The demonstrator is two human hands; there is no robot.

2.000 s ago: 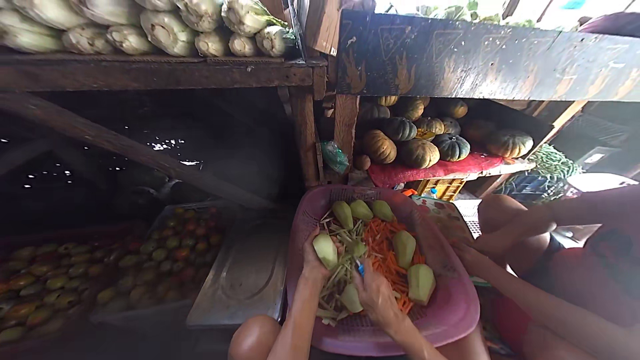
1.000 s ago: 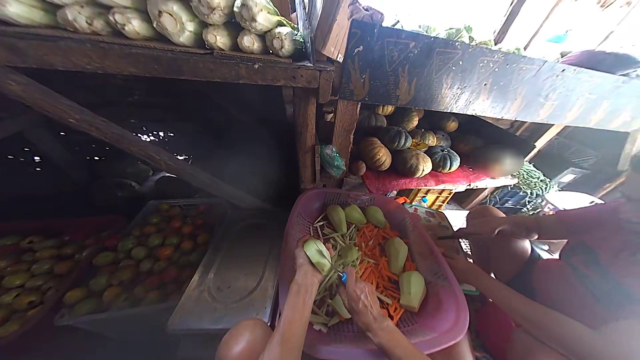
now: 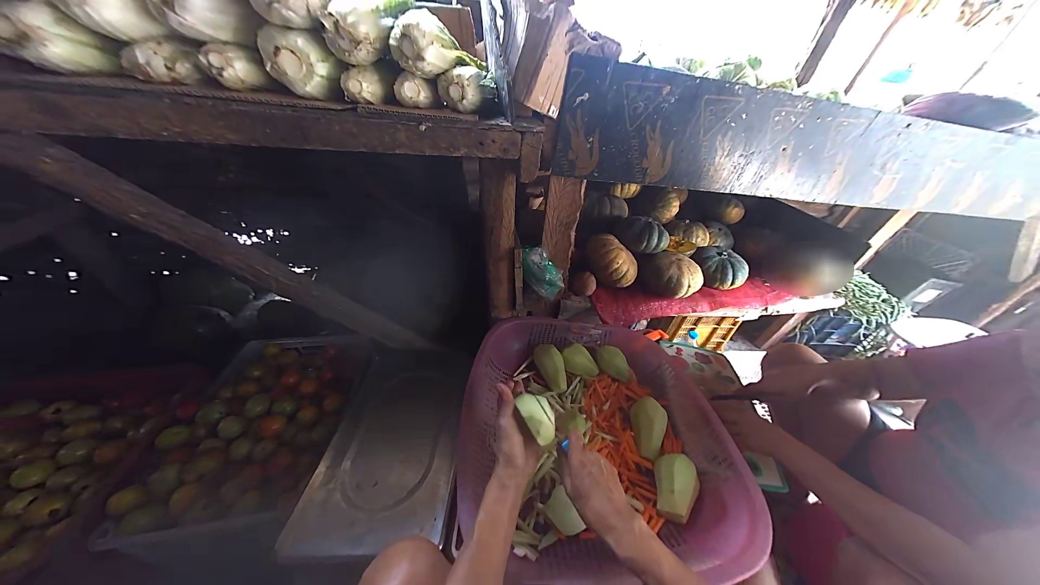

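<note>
A pink plastic basket (image 3: 735, 512) holds carrot strips (image 3: 621, 422), pale green vegetable strips (image 3: 569, 390) and several peeled pale green vegetables, probably chayote (image 3: 648, 426). My left hand (image 3: 513, 431) grips one peeled piece (image 3: 536, 418) over the basket's left side. Just right of it, my right hand (image 3: 593, 483) is closed around a small tool whose blue part (image 3: 565, 445) shows at the fingers; the rest of that tool is hidden.
A co-worker's hands (image 3: 751, 406) are at a cutting board (image 3: 707, 366) on the right. Tomato crates (image 3: 244, 439) and a metal tray (image 3: 382, 455) stand left. Squashes (image 3: 670, 275) lie on red cloth behind; a wooden shelf (image 3: 244, 122) bears leafy vegetables.
My hands stay over the basket; the peeled piece in my left hand has tilted. The view has shifted slightly.
</note>
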